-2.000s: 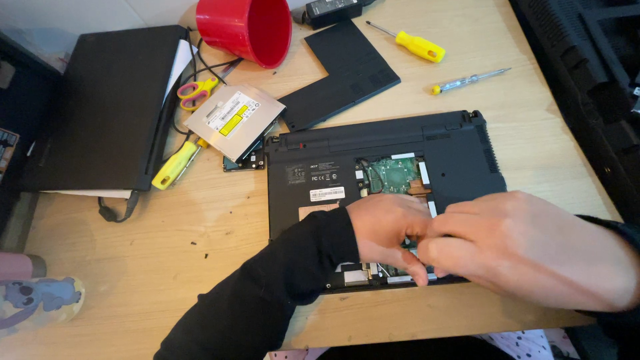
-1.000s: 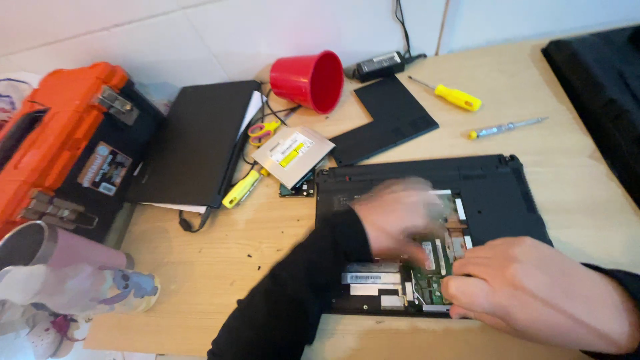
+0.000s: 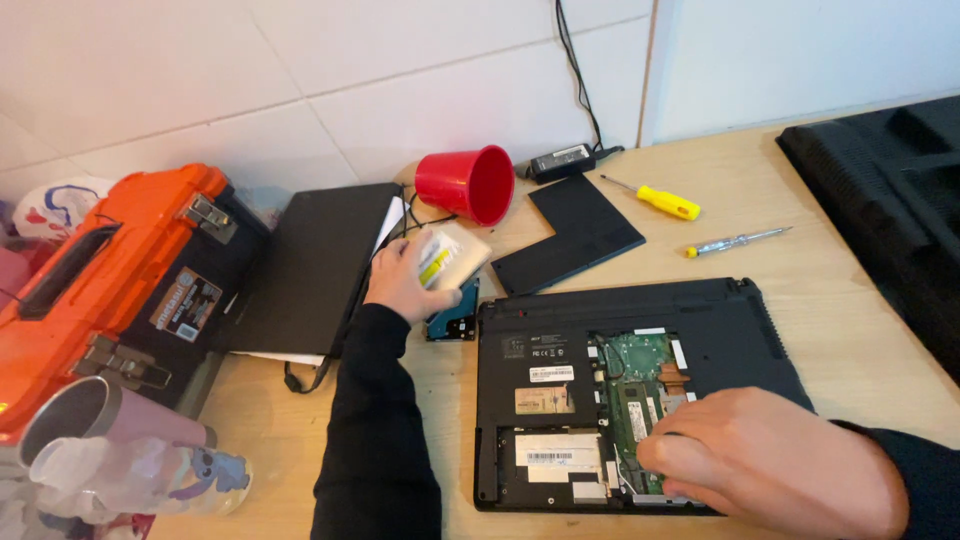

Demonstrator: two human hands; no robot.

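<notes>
A black Acer laptop lies upside down, its bottom bay uncovered, showing a green circuit board and a memory module. My right hand rests over the lower right of that bay with fingers curled; whether it holds a small tool is hidden. Left of the laptop, my left hand grips the near left side of an optical drive, which looks slightly blurred and tilted. Partly under it lies a hard drive, beside the laptop's upper left corner.
Behind are a tipped red cup, an L-shaped black cover and a power adapter. A yellow screwdriver and a tester screwdriver lie at right. Leftward stand a closed laptop, an orange toolbox, a tumbler and a bottle.
My left hand has moved from over the laptop's open bay to the optical drive at the left and taken hold of it. My right hand remains over the bay. The view has shifted left and up.
</notes>
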